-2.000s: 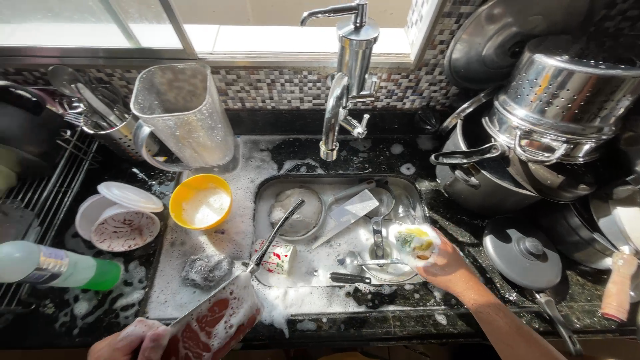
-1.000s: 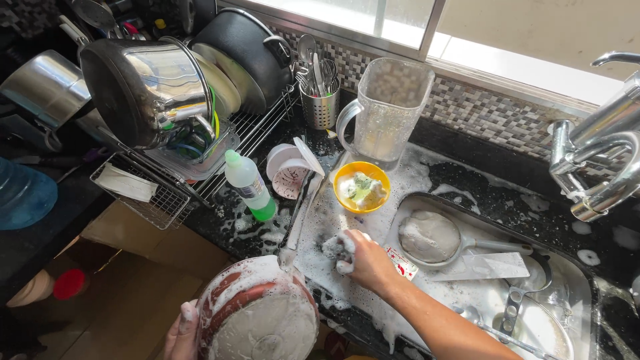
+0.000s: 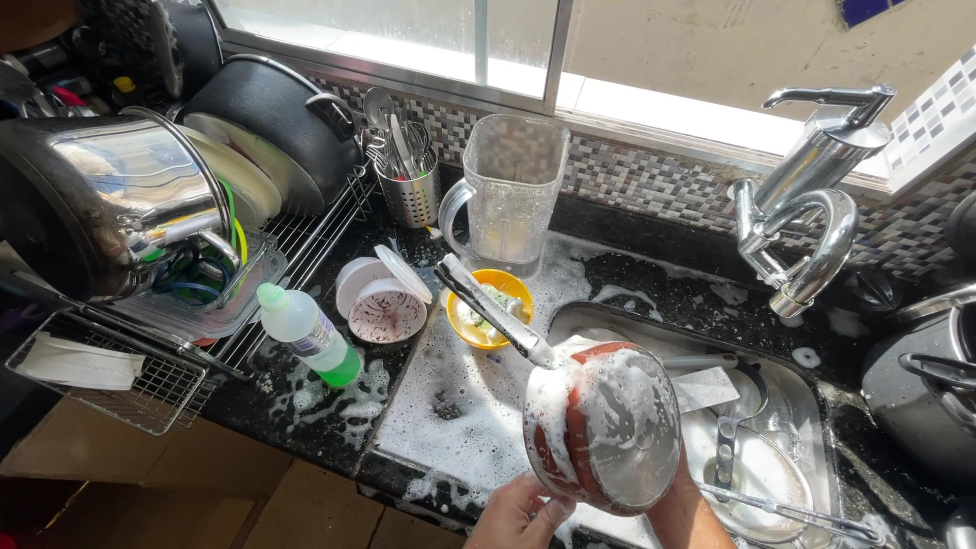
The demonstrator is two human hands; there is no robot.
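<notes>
My left hand [image 3: 522, 511] grips the lower rim of a soapy red saucepan [image 3: 602, 427], which is tilted with its metal base facing up. The pan's dark handle [image 3: 492, 309] points up and left over a yellow bowl [image 3: 526, 290] with a foamy sponge in it. My right hand [image 3: 686, 503] is behind the pan's right side, its fingers hidden; whether it holds the steel-wool pad is not visible. Right of the pan, the steel sink [image 3: 823, 427] contains a strainer, utensils and foamy water.
A chrome faucet [image 3: 793, 213] rises behind the sink. Leftward stand a clear blender jar [image 3: 515, 191], white plastic tubs [image 3: 387, 309], a green detergent bottle [image 3: 313, 335], a cutlery holder [image 3: 410, 194] and a dish rack [image 3: 305, 252] with pots. A dark pot [image 3: 923, 381] is at right.
The pan has risen and turned, its handle now pointing up-left. My right hand has left the steel-wool spot on the soapy counter and come to the pan's right side.
</notes>
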